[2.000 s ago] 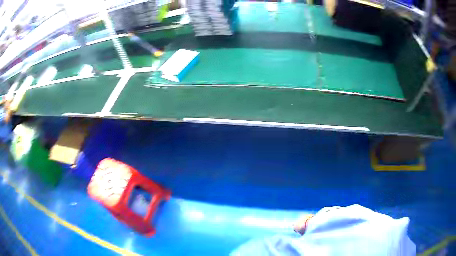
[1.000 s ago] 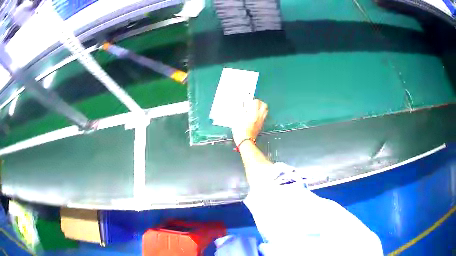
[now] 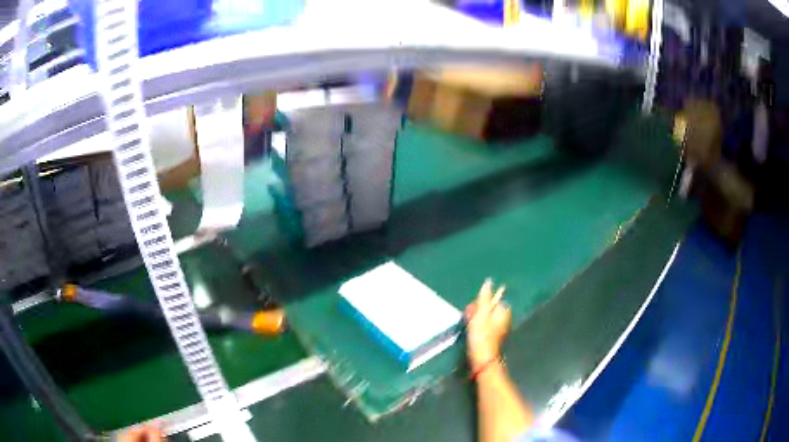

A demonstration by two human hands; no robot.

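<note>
A flat product box [image 3: 402,315] with a white top and teal-blue sides lies near the mat's front corner. My right hand [image 3: 490,321], with a red band at the wrist, is just beside the box's right corner. Its fingers point up and look apart; I see nothing clearly held. My left hand [image 3: 143,433] shows only as a small blurred part at the bottom left edge, near the foot of the label strip; its grip is hidden. The long white label strip [image 3: 156,233] with black barcodes hangs down over the rail at the left.
Stacked boxes [image 3: 342,173] stand at the mat's back. A dark tube with orange ends [image 3: 164,307] lies across the green belt [image 3: 112,345]. A grey upright [image 3: 43,375] stands at far left. Brown cartons [image 3: 471,99] are behind. A white shelf edge [image 3: 346,62] crosses above.
The view has swung up and right. My right hand has moved off the box top to its right side. The box pile looks thicker than before. My left hand has appeared at the bottom edge.
</note>
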